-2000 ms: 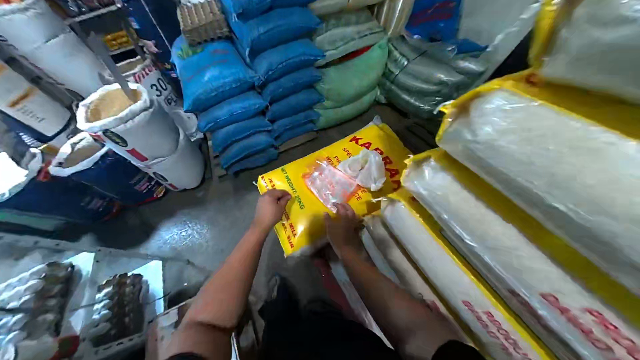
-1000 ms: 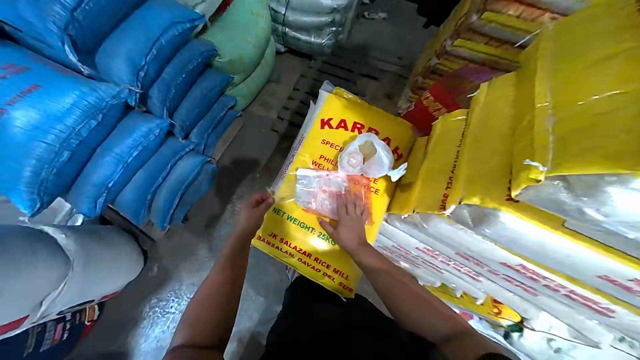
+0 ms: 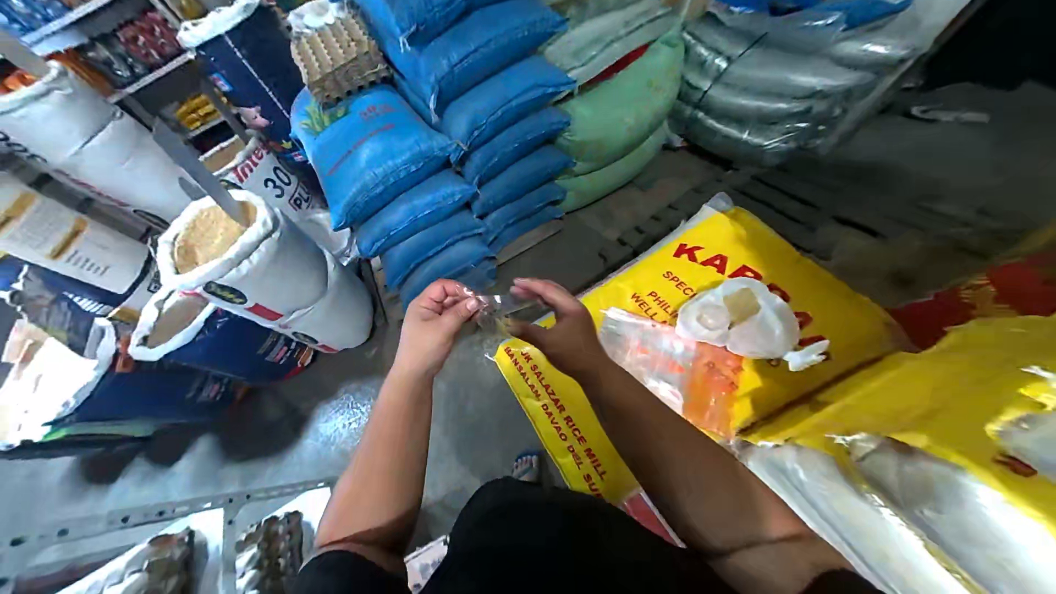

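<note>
My left hand (image 3: 439, 322) pinches one side of a small clear plastic bag (image 3: 495, 313) between thumb and fingers. Opposite it, my right hand (image 3: 561, 326) grips the bag's other side. Both hands are above the near left edge of a yellow printed rice sack (image 3: 767, 247). On that sack, right of my right hand, lie a pack of clear plastic bags with orange print (image 3: 660, 355) and a white knotted plastic bag (image 3: 734, 318) with something tan at its middle.
Stacked blue sacks (image 3: 388, 157) and green sacks (image 3: 619, 107) stand ahead. Open white sacks of grain (image 3: 272, 272) are at left, one with a scoop or blade upright in it. Egg trays (image 3: 272, 549) lie lower left. More yellow-and-clear sacks (image 3: 932, 396) are stacked at right.
Both hands have come off the large yellow sack and now hold a small clear bag between them. My right hand was on the pack of plastic bags one second ago. The view has swung left.
</note>
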